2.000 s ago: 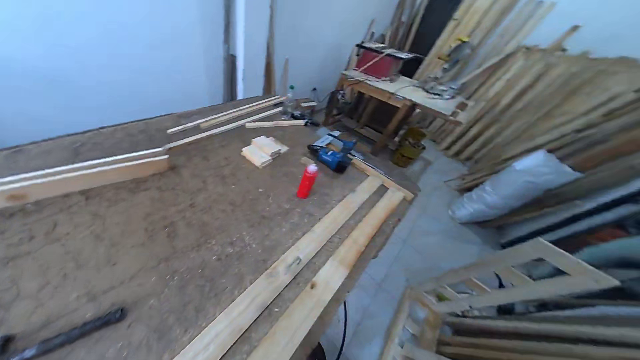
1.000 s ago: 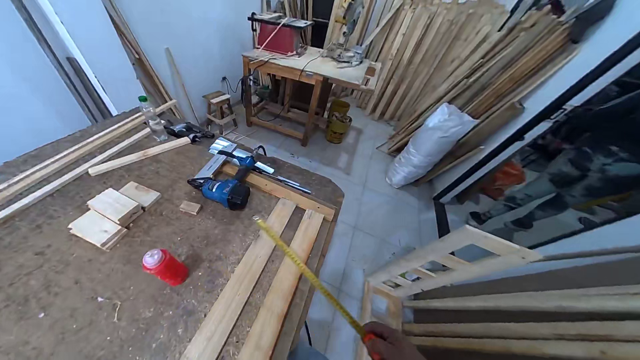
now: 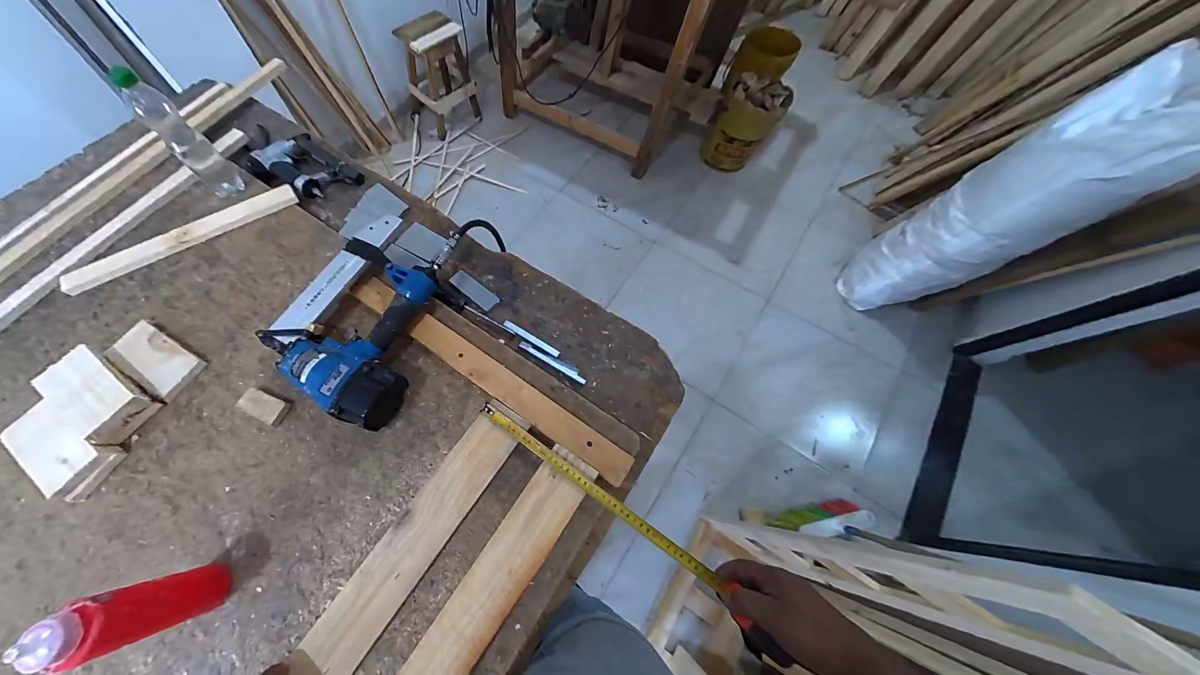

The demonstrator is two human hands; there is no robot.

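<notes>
My right hand (image 3: 783,609) is closed on an orange and black tape measure at the lower right. Its yellow blade (image 3: 647,530) reaches up and left, across the ends of two wooden boards (image 3: 511,562) that lie side by side on the workbench. The blade's tip rests at the far end of the left board (image 3: 412,553). Against or near these ends runs a wooden strip (image 3: 506,384) with small holes. A blue pneumatic nailer (image 3: 342,370) lies just left of it. Of my left hand (image 3: 278,668) only a fingertip shows, at the left board's near end.
On the workbench (image 3: 309,506) are a red bottle (image 3: 141,609), short wood blocks (image 3: 84,412), a clear plastic bottle (image 3: 187,141), long wood strips and another air tool (image 3: 291,164). A wooden frame (image 3: 900,581) stands at the right. Beyond are a stool (image 3: 436,70), yellow buckets (image 3: 745,117) and a white wrapped bundle (image 3: 1022,187).
The view has moved closer to the nailer and board ends. The tape's tip, just short of the strip one second ago, now lies on the left board's end. A fingertip has appeared at the bottom edge.
</notes>
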